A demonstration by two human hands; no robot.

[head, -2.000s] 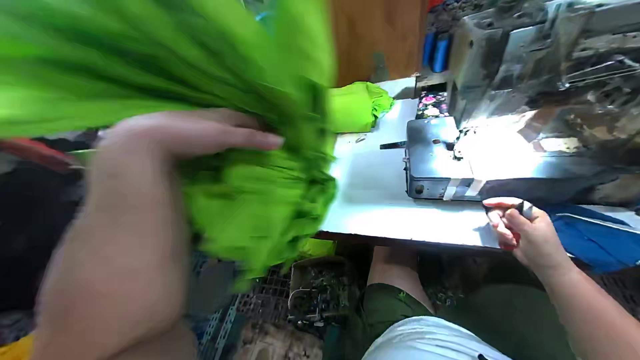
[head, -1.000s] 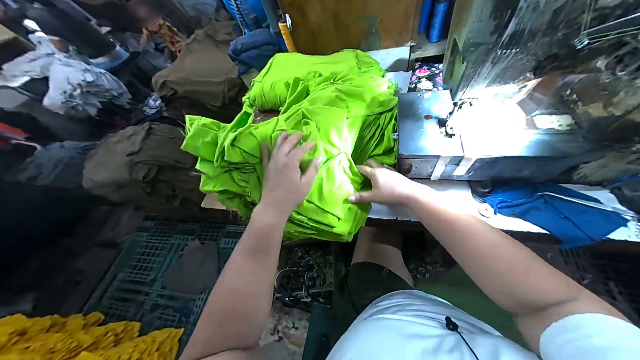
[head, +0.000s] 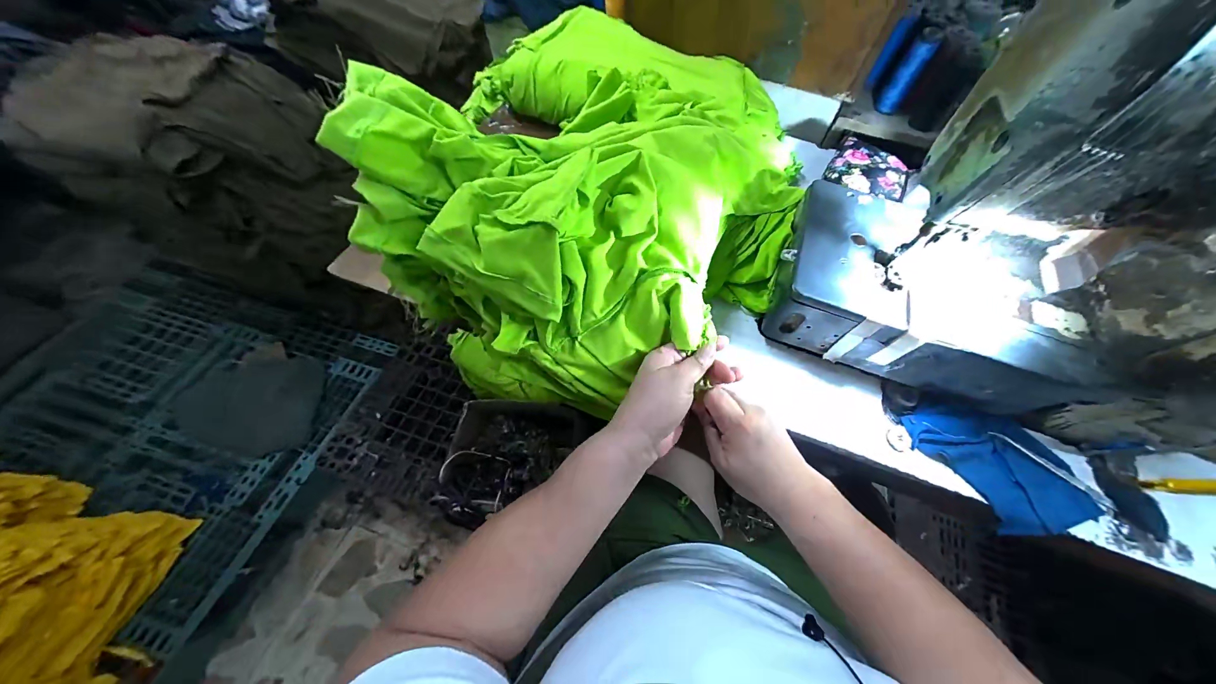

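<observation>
A large heap of lime-green fabric [head: 589, 209] lies over the white table's left part, its lower edge hanging over the front. My left hand [head: 662, 394] pinches the fabric's edge at the heap's near right corner. Close against it, my right hand [head: 746, 437] has its fingertips at the same edge; whether they grip cloth or thread is too small to tell. Right of the heap stands an industrial sewing machine [head: 841, 275], its needle area brightly lit.
Blue thread cones [head: 907, 71] stand behind the machine. Blue cloth [head: 1007, 465] lies on the table [head: 836, 399] at right. Brown fabric piles [head: 171, 142], a plastic pallet [head: 237, 408] and yellow fabric [head: 85, 570] are at left. A bin of scraps [head: 513, 446] sits below the table.
Two seconds ago my left hand held the green fabric raised at left; a second ago it lay heaped with both hands spread on it. Now both hands meet at its near edge.
</observation>
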